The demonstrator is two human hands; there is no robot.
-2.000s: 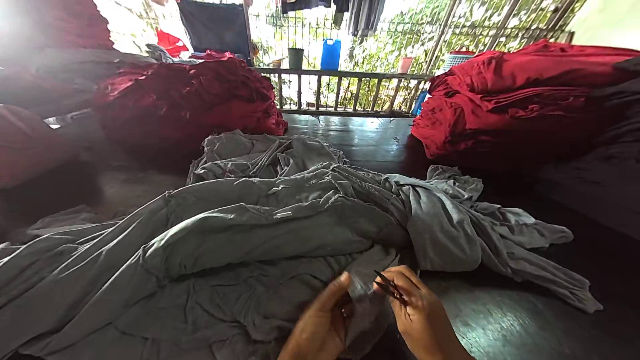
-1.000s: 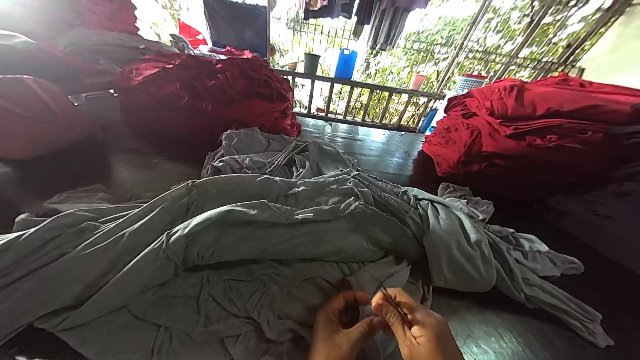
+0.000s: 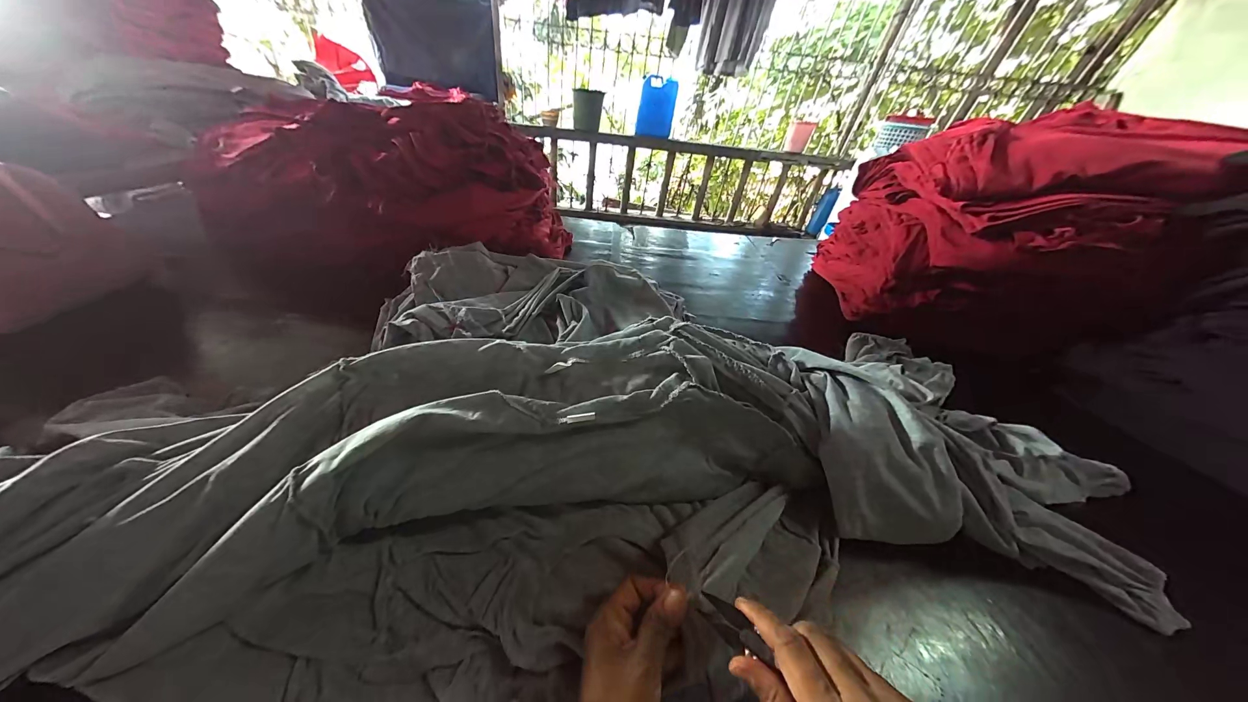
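Grey garments [image 3: 585,458] with overlocked seams and a small white label lie heaped in front of me. At the bottom centre, my left hand [image 3: 634,639] pinches a thin thread at the near part of the grey cloth, thumb and forefinger together. Just to its right, my right hand [image 3: 809,658] holds a small dark cutting tool, probably thread snips [image 3: 736,624], whose tip points up and left toward the pinched thread. The hands are close but apart. The snips' handle is partly hidden by my right fingers.
A large stack of red cloth [image 3: 1024,205] stands at the right, and another red pile [image 3: 380,175] at the back left. The dark glossy tabletop [image 3: 946,624] extends beneath the garments. Beyond are a wooden railing [image 3: 682,146], a blue jug [image 3: 656,107] and a dark pot [image 3: 588,110].
My hands were close together a second ago and now stand a little apart, with the dark tool's blades more visible between them. The grey heap has stayed much the same.
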